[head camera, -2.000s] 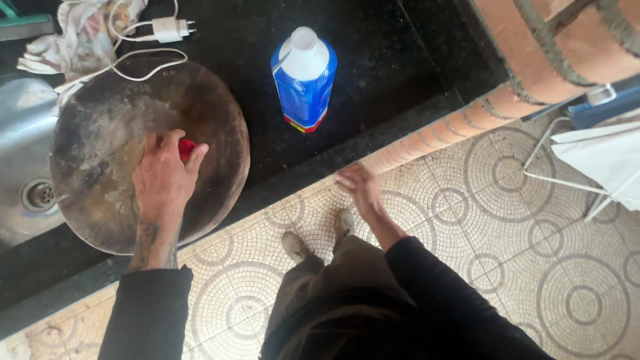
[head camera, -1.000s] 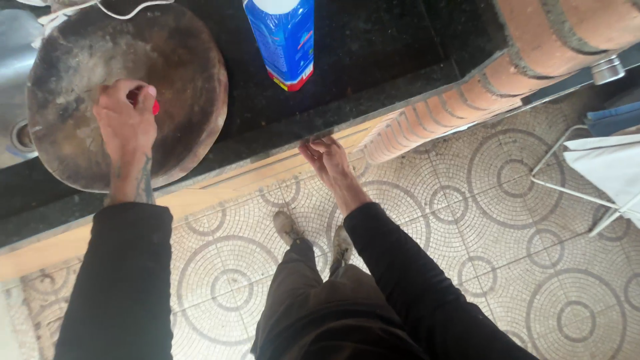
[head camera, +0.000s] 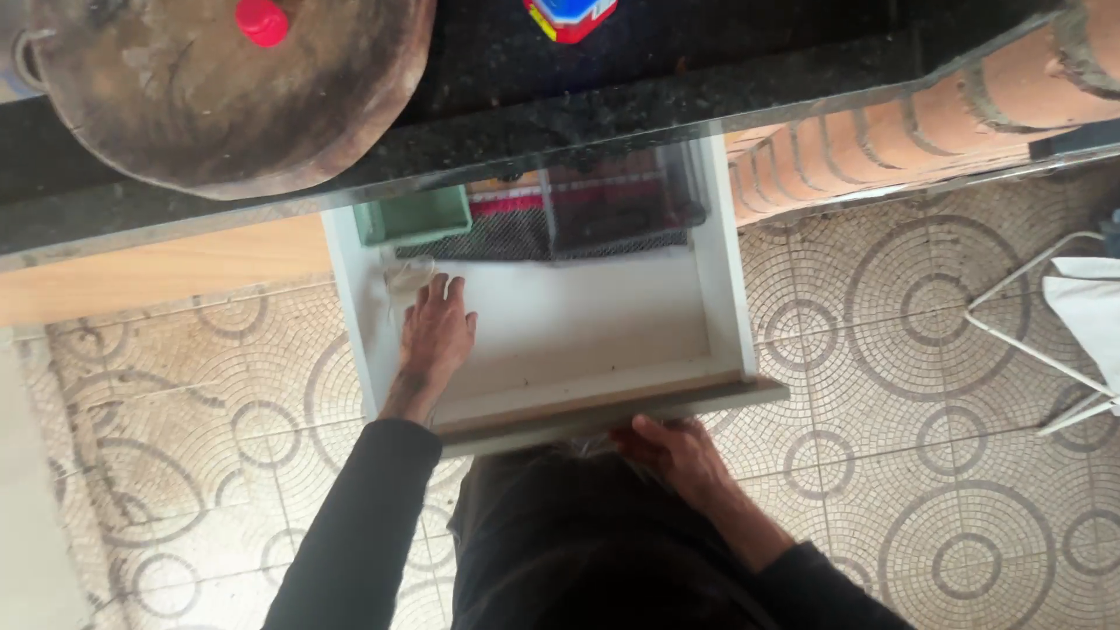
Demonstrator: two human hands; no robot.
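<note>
A white drawer [head camera: 595, 315] stands pulled out from under the dark stone counter. My left hand [head camera: 437, 328] is inside it at the left, fingers spread, beside a small pale, see-through item [head camera: 409, 278] that is too blurred to name. My right hand [head camera: 669, 446] is at the outer side of the drawer front [head camera: 612, 411], its fingertips partly hidden there. Toward the back of the drawer are a green plastic tray [head camera: 416, 217], a dark see-through container [head camera: 612, 206] and a dark mesh organizer [head camera: 507, 234]. A red cap [head camera: 262, 22] lies on the round wooden board [head camera: 236, 114].
The black stone counter [head camera: 525, 109] runs above the drawer, with the base of a blue bottle [head camera: 570, 16] on it. A brick wall edge [head camera: 875, 131] is at the right. A white metal frame with white cloth [head camera: 1085, 306] stands on the patterned tile floor [head camera: 919, 350].
The drawer has been opened. My left hand has let go of the red cap and moved from the wooden board into the drawer. My right hand has moved from the counter edge with the drawer front.
</note>
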